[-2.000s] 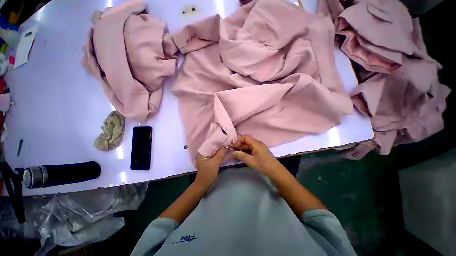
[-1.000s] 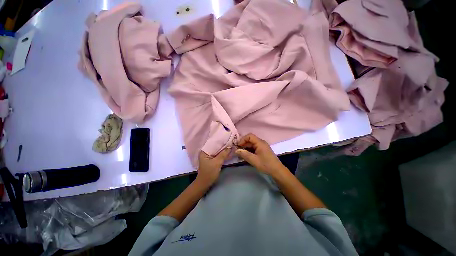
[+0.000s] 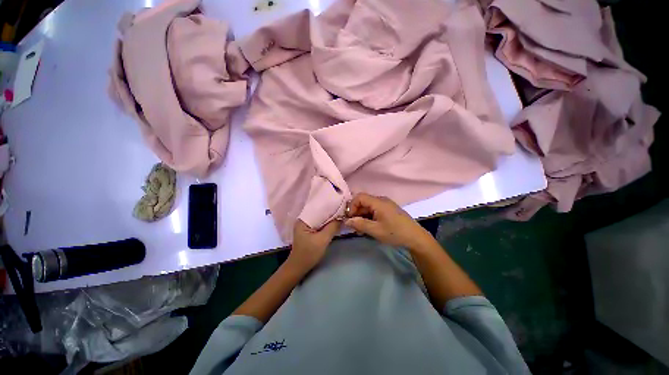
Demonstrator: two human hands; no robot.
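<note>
A dusty-pink jacket [image 3: 381,146] lies crumpled on the white table in front of me. Its sleeve cuff [image 3: 320,202] is folded up near the table's front edge. My left hand [image 3: 317,236] grips the cuff's lower end from the left. My right hand [image 3: 375,218] is at the cuff's right edge with thumb and forefinger pinched together there. A small shiny spot shows at the right fingertips; I cannot tell whether it is a tool or a button.
Left on the white table [image 3: 66,168] are a black phone [image 3: 202,216], a beige-green cloth bundle [image 3: 156,192], a black bottle [image 3: 92,259] and another pink jacket bundle [image 3: 176,88]. A pink jacket pile [image 3: 587,124] hangs at the right edge. Clear plastic [image 3: 125,315] lies below left.
The view has shifted slightly. My right hand has turned a little at the cuff's edge, and its forearm has moved slightly right. Both hands stay at the cuff.
</note>
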